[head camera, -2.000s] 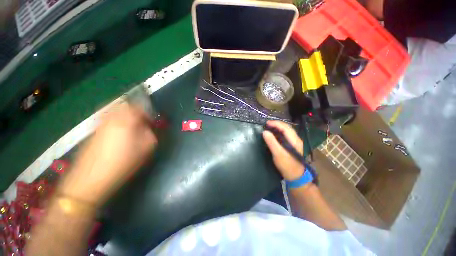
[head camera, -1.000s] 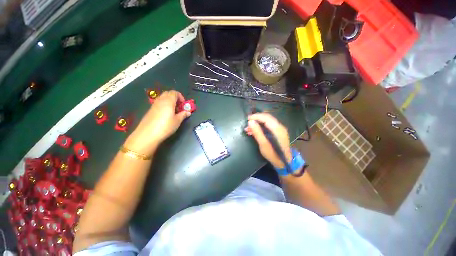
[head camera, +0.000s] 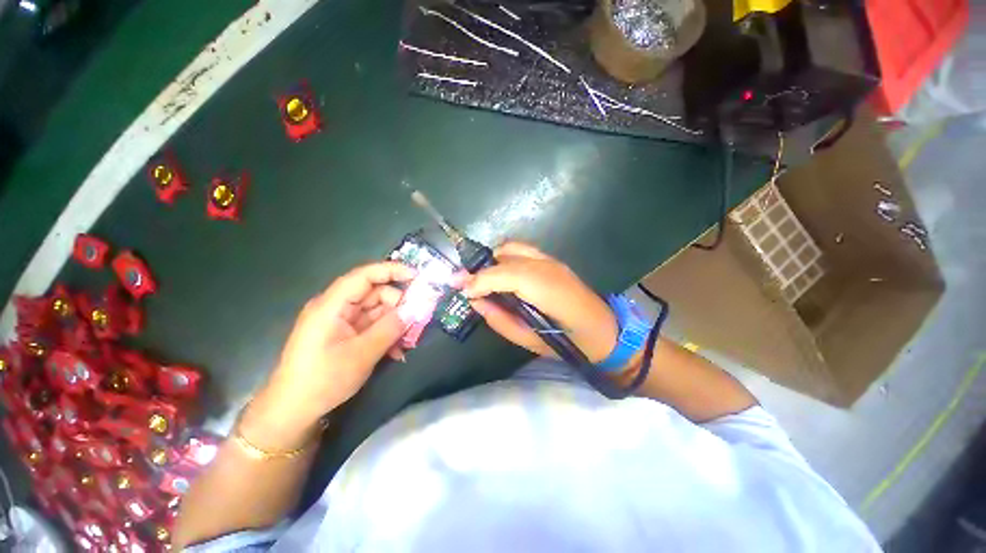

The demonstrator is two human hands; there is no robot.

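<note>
A black housing with a circuit board point(head camera: 456, 312) is between my two hands over the bench. My left hand point(head camera: 344, 329) holds a pinkish-red module point(head camera: 420, 306) against it, partly hidden by the fingers and glare. My right hand point(head camera: 537, 294) holds the black soldering iron point(head camera: 471, 252), its tip pointing up and left beyond the housing, and its fingers also touch the housing. A blue strap is on my right wrist.
Many red modules point(head camera: 81, 378) are piled at left, with several apart on the bench point(head camera: 324, 194). The dark mat point(head camera: 519, 81) with solder wire point(head camera: 472, 38) and the metal wool tub point(head camera: 649, 43) are beyond. A cardboard box point(head camera: 854, 313) is at right, near a red tray point(head camera: 919, 49).
The housing, lying on the bench a second ago, is now at both hands. My left hand has brought a module to it, and my right hand has moved in with the iron. The view has tilted down.
</note>
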